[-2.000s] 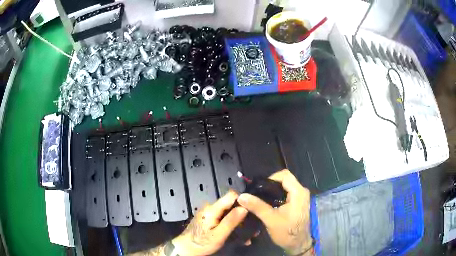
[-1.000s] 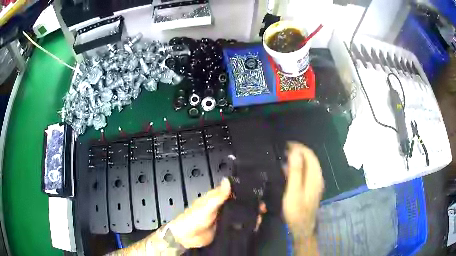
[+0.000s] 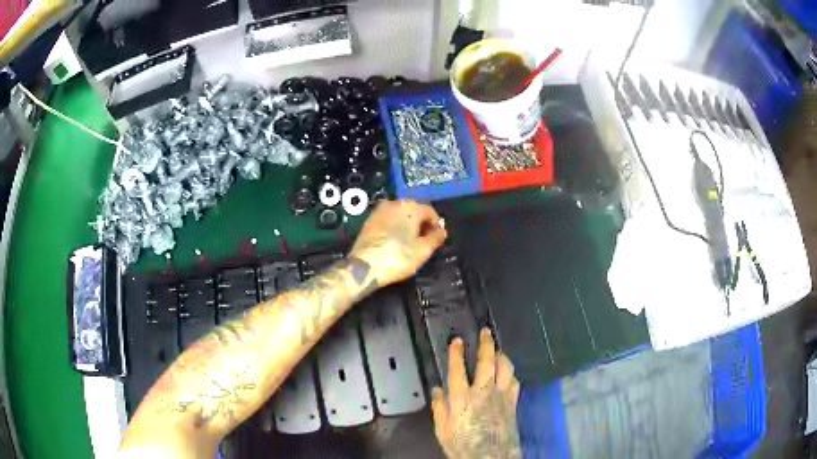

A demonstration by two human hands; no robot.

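Observation:
Long black panels [image 3: 392, 363] lie side by side on a black surface, with thin red leads at their far ends. One more panel [image 3: 442, 309] lies at the right end of the row. My left hand [image 3: 399, 240] is at this panel's far end, fingers curled, with a tiny white tip by the fingertips; whether it grips a lead is unclear. My left forearm crosses over the row and hides parts of it. My right hand [image 3: 477, 403] rests with spread fingers on the near part of the right-end panel.
Behind the row are heaped silver castings [image 3: 193, 161], black rings [image 3: 345, 134], a blue screw bin [image 3: 428, 152], a red bin [image 3: 515, 161] and a white tub [image 3: 498, 94] of brown paste. At right are a white tray [image 3: 761, 260] with tools and a blue crate [image 3: 739, 394].
The black panel that was between my hands now lies at the row's right end. My left hand has moved up and away to its far end; my right hand has moved down onto it.

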